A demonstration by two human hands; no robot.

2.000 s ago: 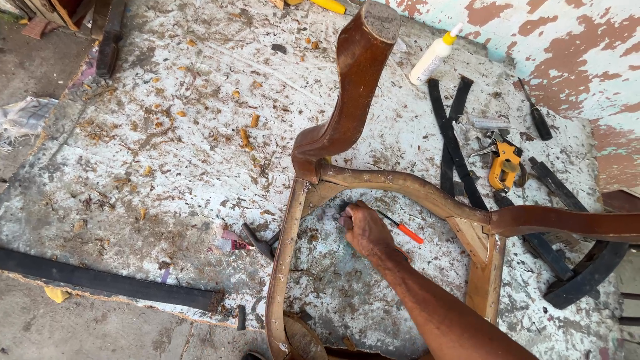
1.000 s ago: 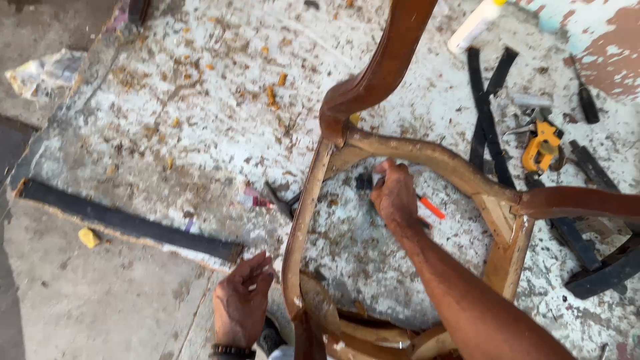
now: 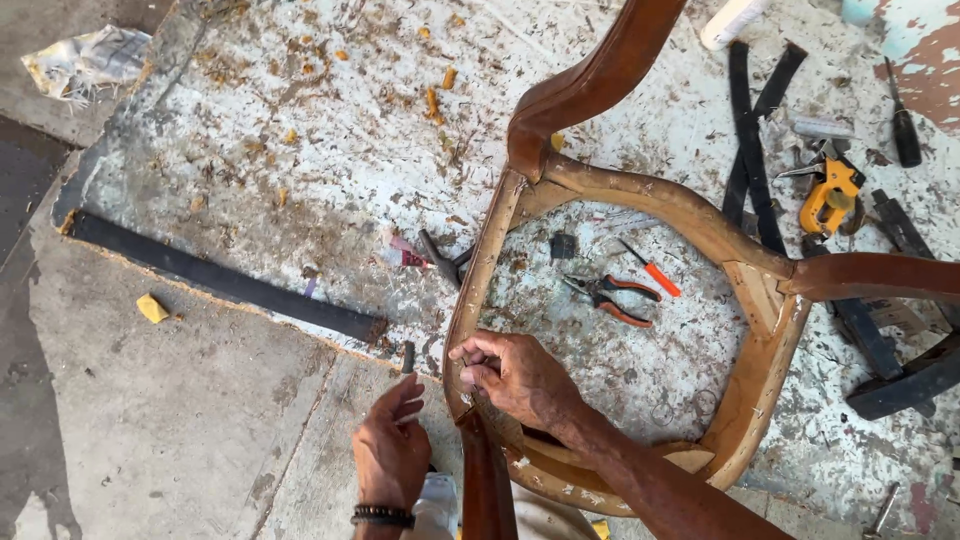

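A wooden chair frame (image 3: 664,196) lies on a worn, paint-spotted work surface, its seat opening facing up. My right hand (image 3: 517,375) is over the frame's left rail, thumb and fingertips pinched together; whether something small is between them cannot be told. My left hand (image 3: 391,442), with a beaded bracelet at the wrist, hangs left of the frame, fingers loosely apart and holding nothing visible. Inside the seat opening lie pliers with orange and black handles (image 3: 616,298), a screwdriver with an orange handle (image 3: 661,278) and a small black piece (image 3: 562,246).
A long black strap (image 3: 225,281) lies along the left edge. A hammer (image 3: 441,259) is beside the frame's left rail. At right are crossed black straps (image 3: 757,165), a yellow tool (image 3: 831,196), a black-handled screwdriver (image 3: 906,139) and a white bottle (image 3: 733,22).
My right hand has moved from inside the seat opening to the frame's left rail. The pliers now lie fully in view there. My left hand, unseen in the oldest frame, has come into view.
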